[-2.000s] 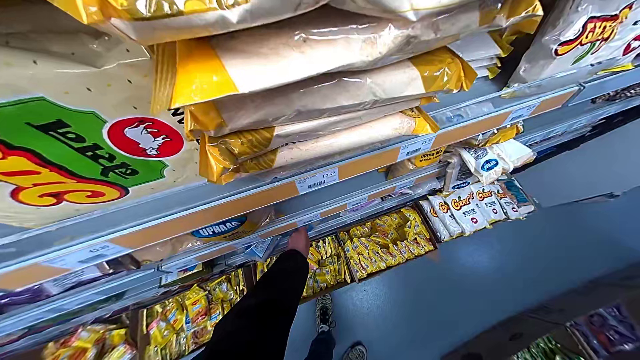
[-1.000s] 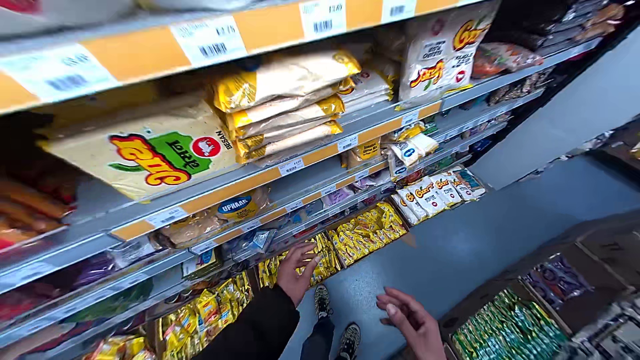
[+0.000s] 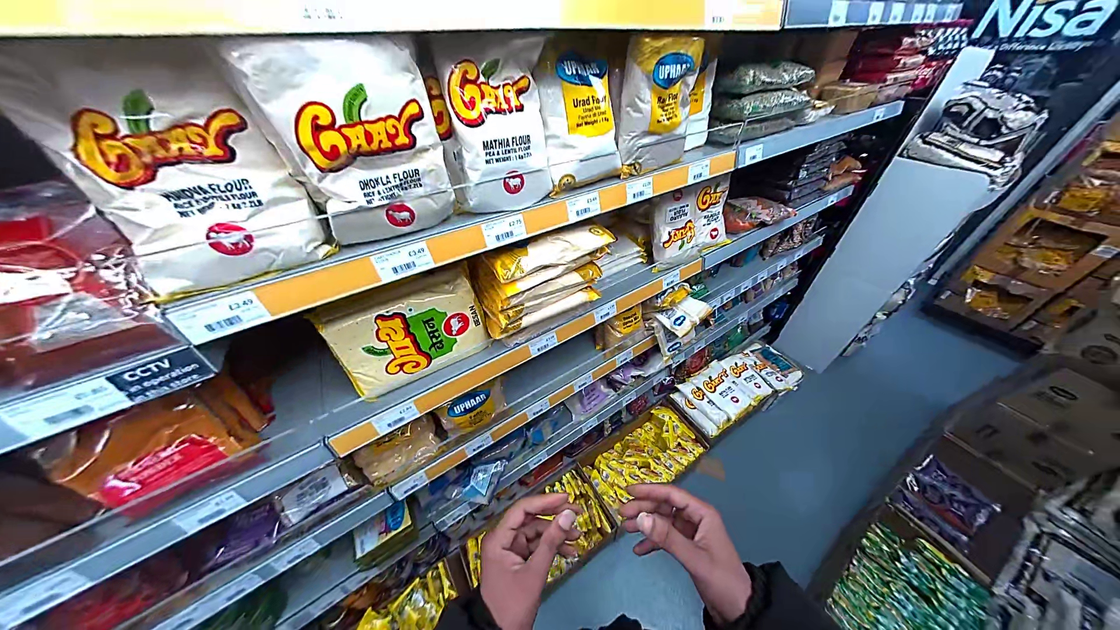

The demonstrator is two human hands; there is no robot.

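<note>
My left hand (image 3: 532,551) is raised at the bottom centre, fingers curled and apart from the thumb, holding nothing. Facing it, a short gap away, my right hand (image 3: 682,542) is held in a similar loose curl, also without anything in it. Neither touches the shelves. Beyond them, low down, lies an open carton of yellow packets (image 3: 646,451). White flour bags (image 3: 357,149) stand upright on the upper shelf. On the shelf below are a large flat bag of besan (image 3: 407,332) and a stack of yellow-edged flour bags (image 3: 542,280).
Shelving with an orange price rail (image 3: 472,376) runs along the left. White packs (image 3: 735,385) lie low at its far end, near a grey upright panel (image 3: 884,210). Blue-grey floor (image 3: 787,437) lies between it and boxes of green packets (image 3: 910,569) at right.
My right hand has come into view since the oldest frame and is now closer to my left hand. The view has tilted up, showing the upper shelf of flour bags.
</note>
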